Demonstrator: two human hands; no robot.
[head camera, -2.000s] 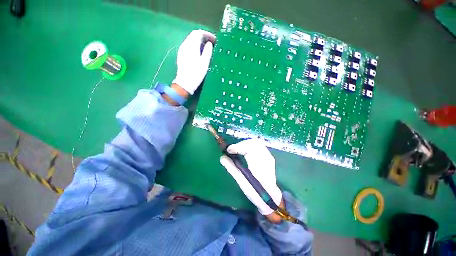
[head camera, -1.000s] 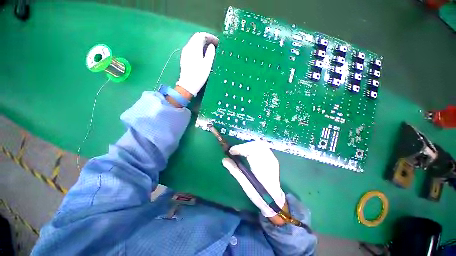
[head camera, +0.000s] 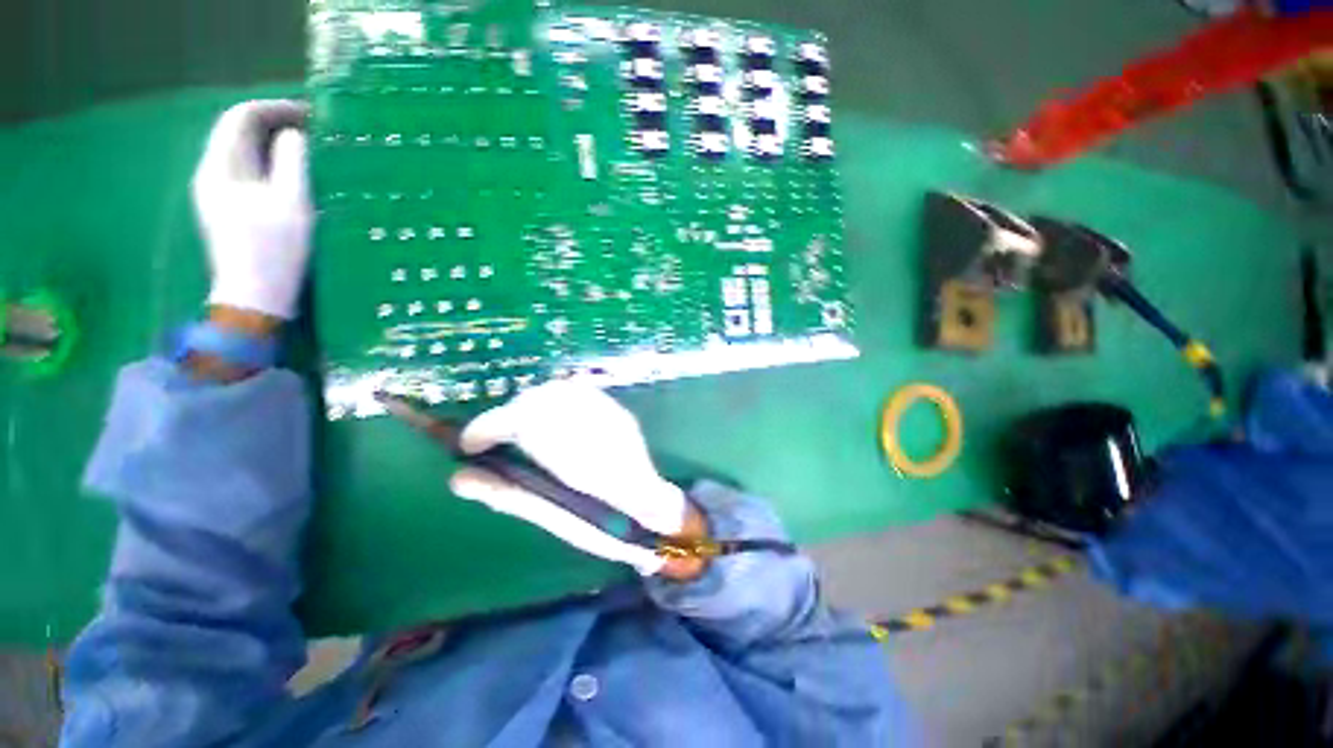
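The green circuit board (head camera: 585, 219), with rows of black parts at its upper right, lies in front of me over the green mat. My left hand (head camera: 256, 212), in a white glove with a blue wrist band (head camera: 227, 345), grips the board's left edge; its fingertips are partly hidden. My right hand (head camera: 578, 460), also white-gloved, holds the soldering iron (head camera: 512, 471) like a pen. The iron's tip is at the board's lower left corner; I cannot tell whether it touches. The green solder spool (head camera: 32, 333) is cut off at the left edge.
Two iron stands with tan sponges (head camera: 961, 314) stand right of the board. A yellow tape roll (head camera: 921, 430) and a black round container (head camera: 1079, 465) are nearer me. A red tube (head camera: 1133, 95) crosses the upper right. Another person's blue sleeve (head camera: 1206, 504) is at the right edge.
The view has swung right, so the board and both hands appear further left. The red tube shows at greater length and another person's sleeve has appeared. Both hands keep their holds.
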